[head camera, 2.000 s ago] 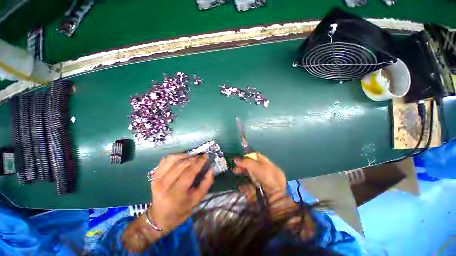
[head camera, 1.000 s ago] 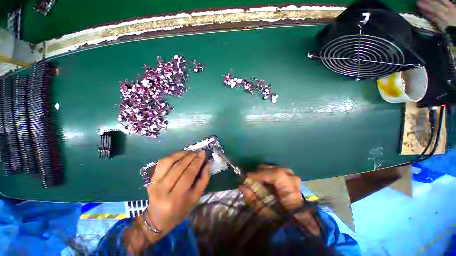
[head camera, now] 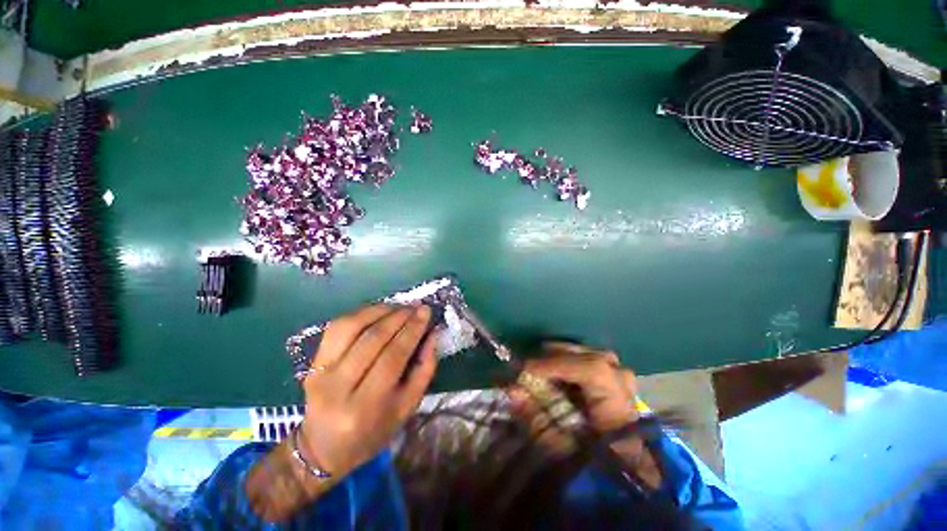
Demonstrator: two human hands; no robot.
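A flat silver-and-black phone board assembly (head camera: 453, 330) lies on the green bench near its front edge. My left hand (head camera: 369, 379) rests over it, fingers pressing on it and hiding its middle. My right hand (head camera: 576, 389), partly covered by blurred dark hair, holds a soldering iron (head camera: 501, 351); its metal tip is at the upper right end of the assembly. Whether the tip touches cannot be told. A pile of tiny pinkish-purple and silver components (head camera: 312, 192) lies beyond my left hand, with a smaller group (head camera: 535, 171) to its right.
A small black ribbed block (head camera: 214, 283) lies left of the assembly. Long black ribbed strips (head camera: 64, 239) lie at the far left. At the right are a fume fan (head camera: 770, 116), a white cup with yellow inside (head camera: 870, 185) and a wooden board (head camera: 870, 275) under cables. A whitish ledge (head camera: 415, 31) runs behind.
The iron's tip has come down from above the bench onto or beside the assembly's end. My left hand stays on the assembly. The view has shifted, and another person's hand at upper right is gone.
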